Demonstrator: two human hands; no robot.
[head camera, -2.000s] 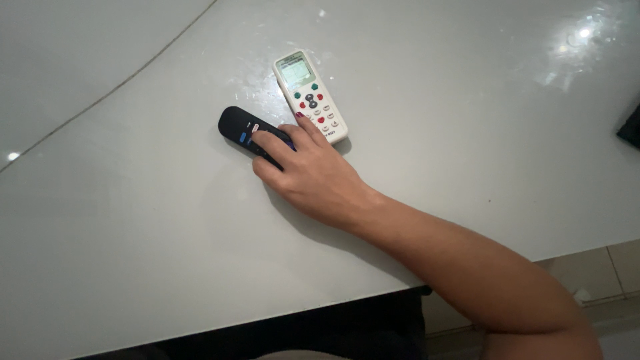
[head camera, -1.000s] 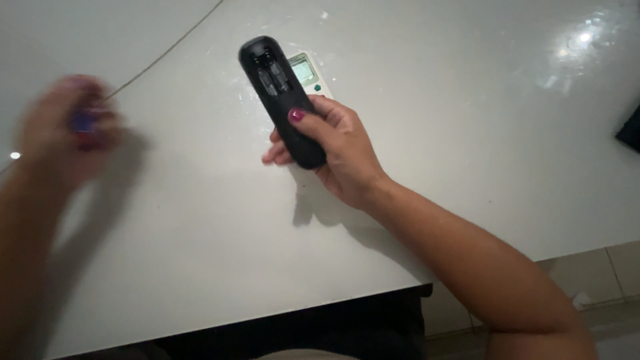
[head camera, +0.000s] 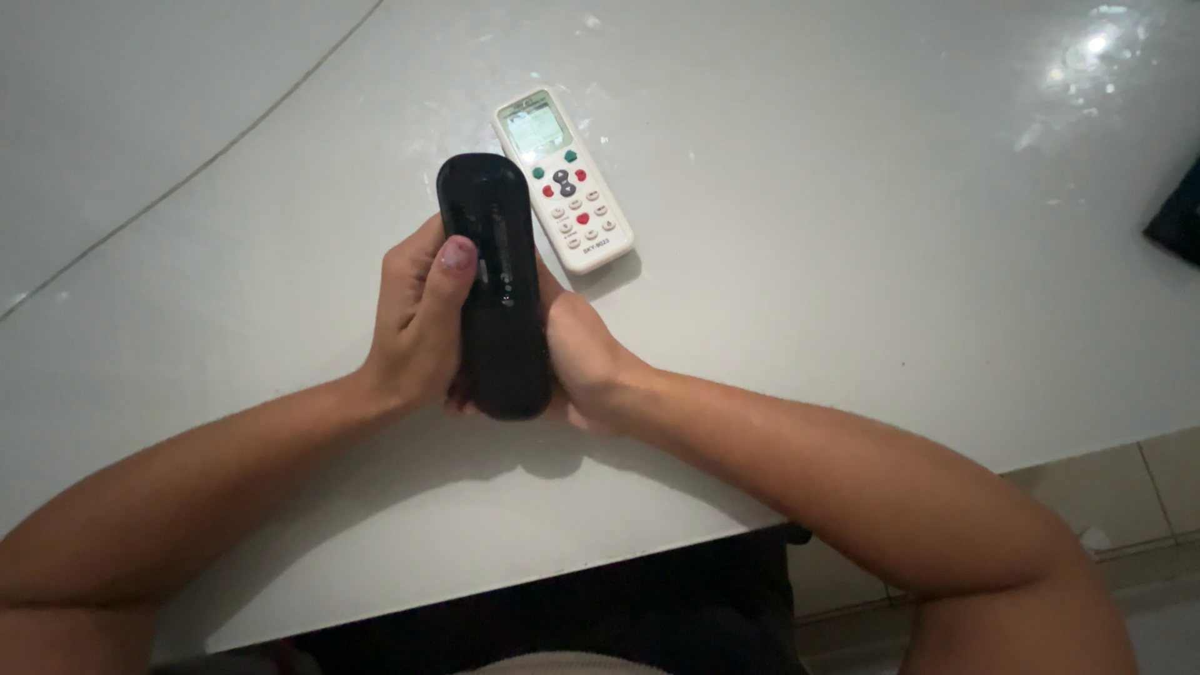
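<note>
A black remote control (head camera: 502, 347) is held above the table between both hands, its back facing up. My left hand (head camera: 417, 314) grips its left side, with the thumb lying on the back. My right hand (head camera: 591, 352) holds the right side, its fingers mostly hidden behind the remote. Just beyond, a white remote control (head camera: 583, 218) with a small screen and red, green and grey buttons lies face up on the table, partly overlapped by the black one in the view.
The glossy white table (head camera: 797, 262) has a thin line (head camera: 202, 167) running across its upper left. A dark object (head camera: 1177, 220) sits at the right edge. Floor tiles (head camera: 1092, 492) show beyond the front edge at lower right.
The black remote lay face up two seconds ago; one second ago my right hand held it raised, with an uncovered battery bay showing. My left hand has come from the left onto it.
</note>
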